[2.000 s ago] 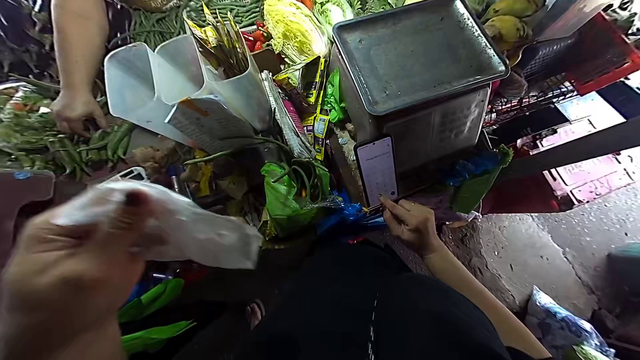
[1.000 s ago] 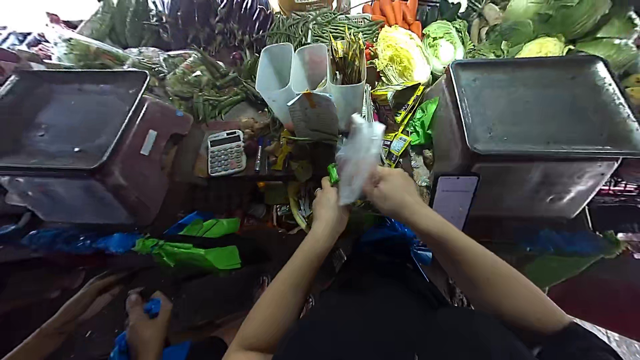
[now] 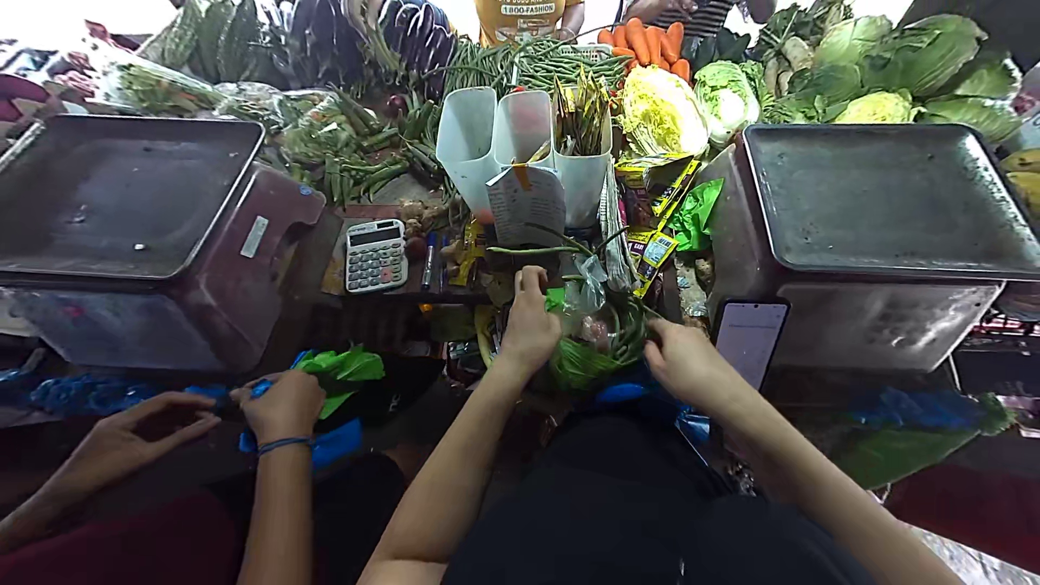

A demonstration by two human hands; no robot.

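A green plastic bag (image 3: 581,364) with long green beans (image 3: 632,329) and a small clear plastic bag (image 3: 588,296) in it lies between my hands, just in front of three white plastic containers. My left hand (image 3: 532,321) is closed on the green bag's left edge. On the right side, my right hand (image 3: 681,357) pinches the bag's rim beside the beans. Something pinkish shows through the clear bag, too unclear to name. Bundled stick-like things stand in the rightmost white container (image 3: 582,183), and a sheet of paper bearing writing (image 3: 528,207) hangs before the containers.
Weighing scales with metal trays (image 3: 130,195) (image 3: 886,195) flank the work spot. A calculator (image 3: 376,255) lies left, a smartphone (image 3: 749,341) leans on the right scale. At lower left a co-worker's hands (image 3: 284,406) handle blue plastic. Carrots (image 3: 646,41), eggplants and cabbages lie behind.
The whitish clear bag, in my raised left hand two seconds ago and between both hands one second ago, now sits in the green bag. My right hand has left the phone. The view has swung.
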